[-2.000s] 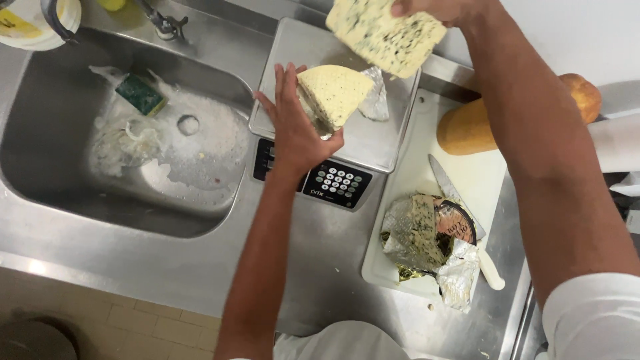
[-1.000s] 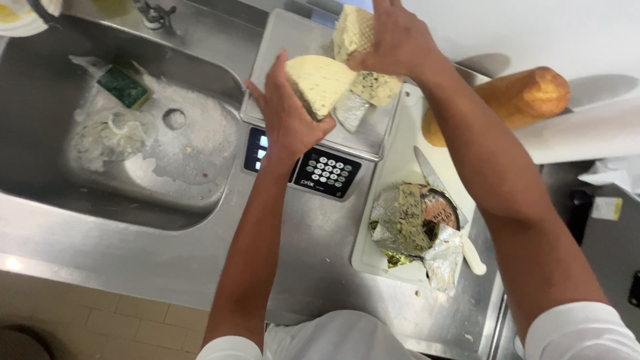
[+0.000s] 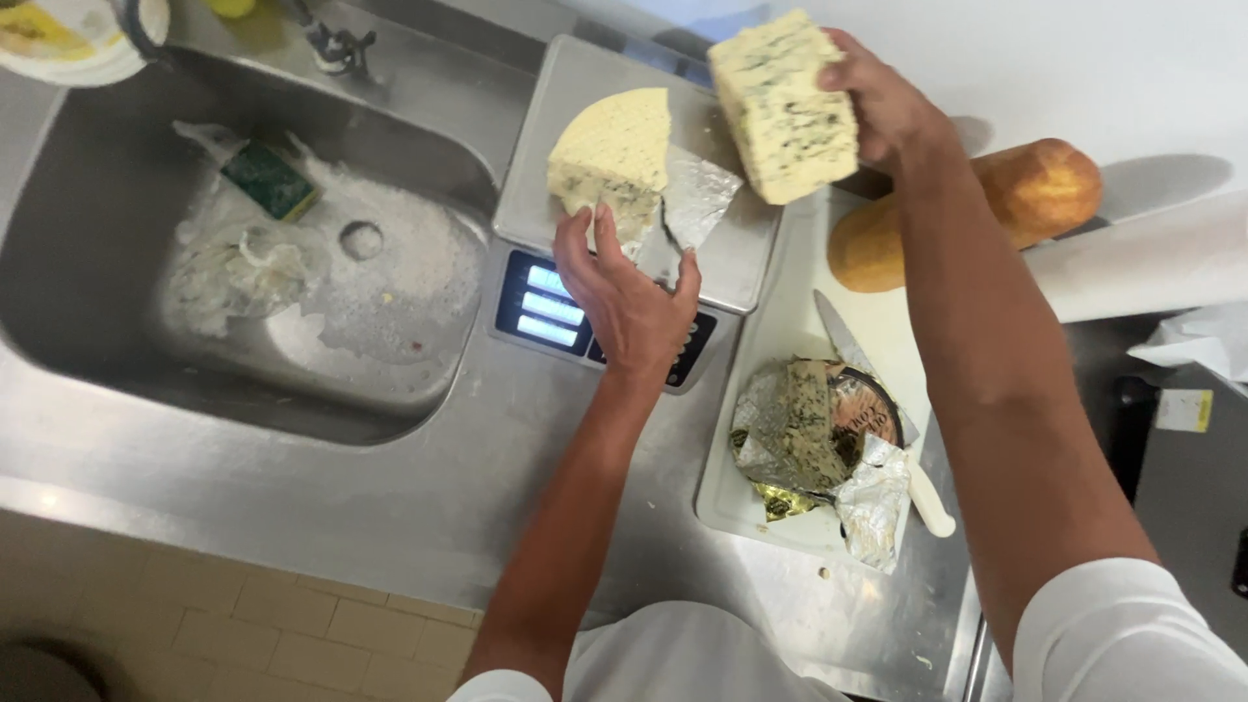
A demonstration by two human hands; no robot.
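Note:
A wedge of blue cheese (image 3: 614,146) lies on the steel platform of a digital scale (image 3: 575,83), with a piece of foil (image 3: 704,200) beside it. My left hand (image 3: 629,302) reaches over the scale's front edge, fingertips at the wedge's near side; whether they grip it is unclear. My right hand (image 3: 873,102) holds a thick block of blue-veined cheese (image 3: 790,117) raised over the right side of the scale. On the white cutting board (image 3: 726,478) lie a foil-wrapped piece of blue cheese (image 3: 799,429) and a knife with a white handle (image 3: 931,502).
At the left is a steel sink (image 3: 390,395) holding a green scouring sponge (image 3: 268,180) and crumpled clear plastic (image 3: 244,273). A tap (image 3: 336,44) stands behind it. A large orange-brown cylindrical item (image 3: 975,210) lies past the board, near a white roll (image 3: 1141,258).
My right hand has lifted the block off the scale area, where it was a second ago, and moved it right. My left hand has shifted from the wedge's side to its near edge.

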